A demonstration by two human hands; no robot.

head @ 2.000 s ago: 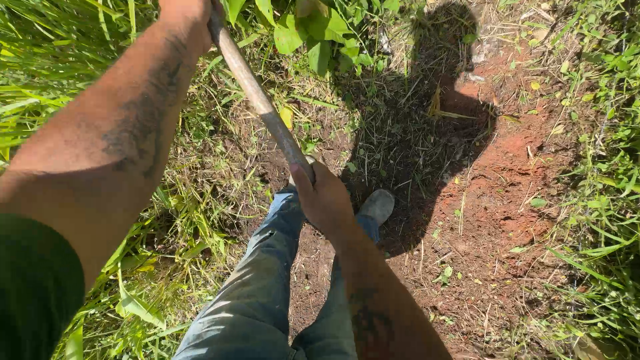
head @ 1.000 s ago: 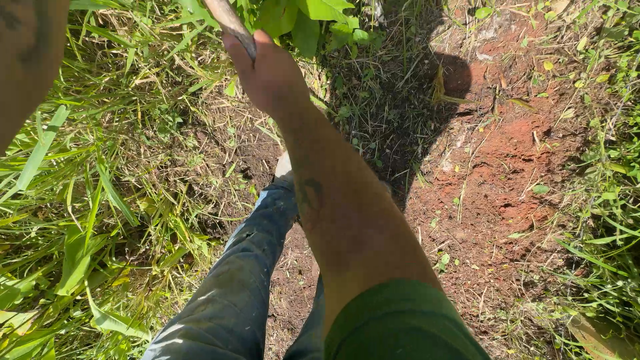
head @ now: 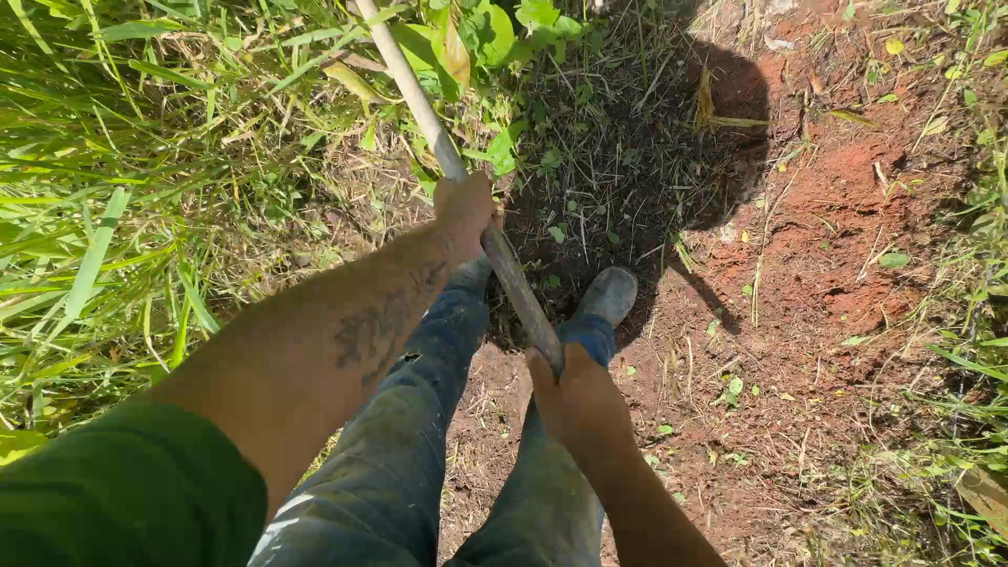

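Observation:
A long wooden pole handle (head: 413, 90) slants from the top of the head view down to between my legs. My left hand (head: 466, 206) is closed around its middle, near the leafy plants. Lower down, my right hand (head: 579, 394) grips the handle close to its near end, in front of my right shin. The far end of the handle runs out of view at the top, so whatever it carries is hidden.
Tall green grass (head: 94, 197) fills the left side, with broad-leaved plants (head: 488, 47) at the top middle. My booted foot (head: 610, 295) stands on bare reddish soil (head: 835, 260) strewn with dry stalks. More weeds (head: 984, 378) edge the right side.
Since one second ago, my right hand has come down and back toward my legs. My left hand, out of view then, now shows on the handle.

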